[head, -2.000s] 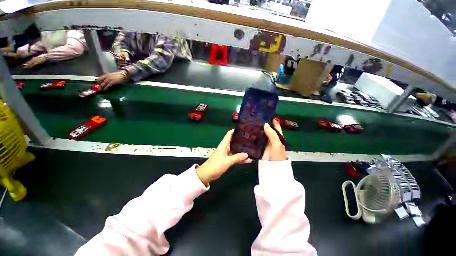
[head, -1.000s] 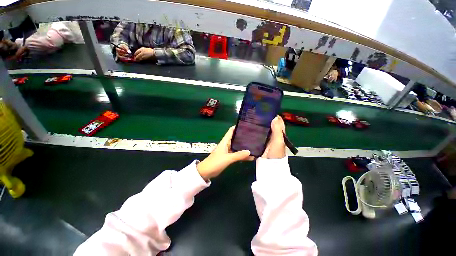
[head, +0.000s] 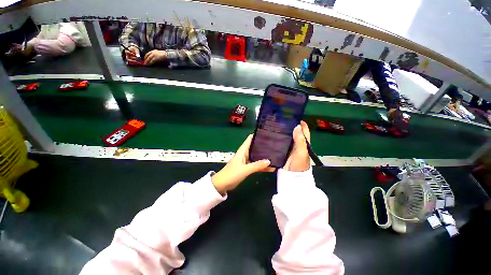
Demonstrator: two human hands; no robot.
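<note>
A dark smartphone (head: 279,126) with a lit screen stands upright above the near edge of the belt. My left hand (head: 237,167) holds its lower left side, with the thumb across the bottom of the screen. My right hand (head: 300,150) holds its right side, with the thumb at the screen's edge. A thin dark stick (head: 314,154) sticks out beside my right hand; whether the hand grips it is hard to tell. The phone hides part of the belt.
The green conveyor belt (head: 177,115) carries several red units (head: 125,132). A yellow fan (head: 12,156) stands left. A white fan (head: 412,200) stands right, beside patterned small parts (head: 437,185). Across the belt are a person in a plaid sleeve (head: 186,51), a cardboard box (head: 335,72) and a reaching hand (head: 397,115).
The red units have moved right along the belt. The plaid-sleeved person's hand has left the belt. A dark sleeve now reaches onto the belt at right. The phone has risen slightly, still held in both hands.
</note>
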